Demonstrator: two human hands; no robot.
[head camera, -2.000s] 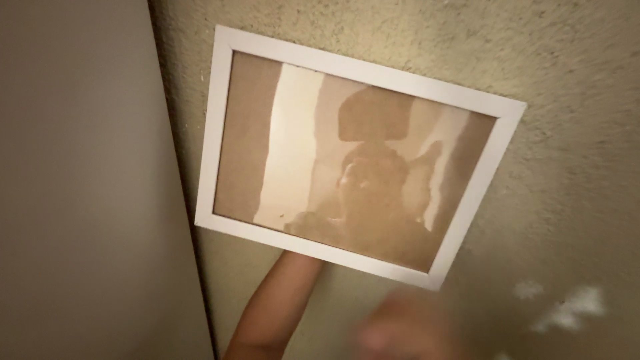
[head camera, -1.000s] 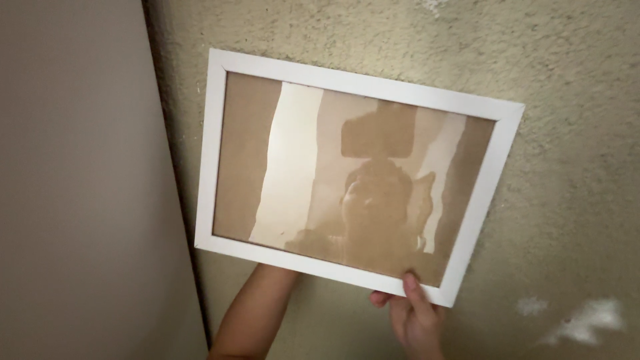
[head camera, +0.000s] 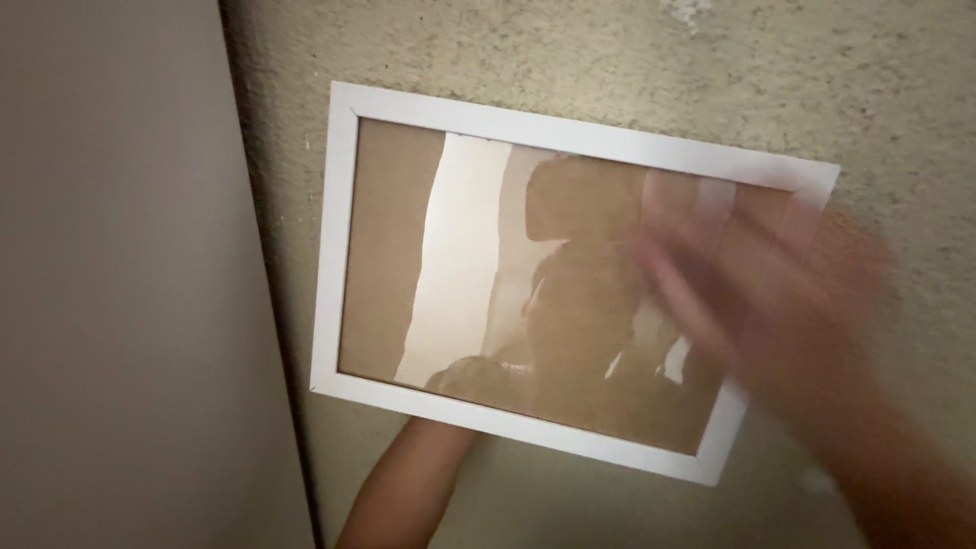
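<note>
A white picture frame (head camera: 518, 431) with a clear, shiny pane and plain brown backing is tilted in front of a rough wall. The pane reflects a bright strip and a dark silhouette. My left forearm reaches up behind the frame's lower edge; the hand itself is hidden behind it. In front of the frame's right part is my right hand (head camera: 770, 267), blurred, with its fingers spread over the pane and nothing held in it. Whether it touches the pane cannot be told.
A rough, greenish plaster wall (head camera: 900, 99) with pale patches lies behind the frame. Along the left side stands a smooth grey-brown panel (head camera: 130, 274), its edge running close to the frame's left side.
My right hand was at the frame's lower right edge one second ago, thumb on the border; it has let go there and moved up over the pane's right part. The left forearm stays behind the frame.
</note>
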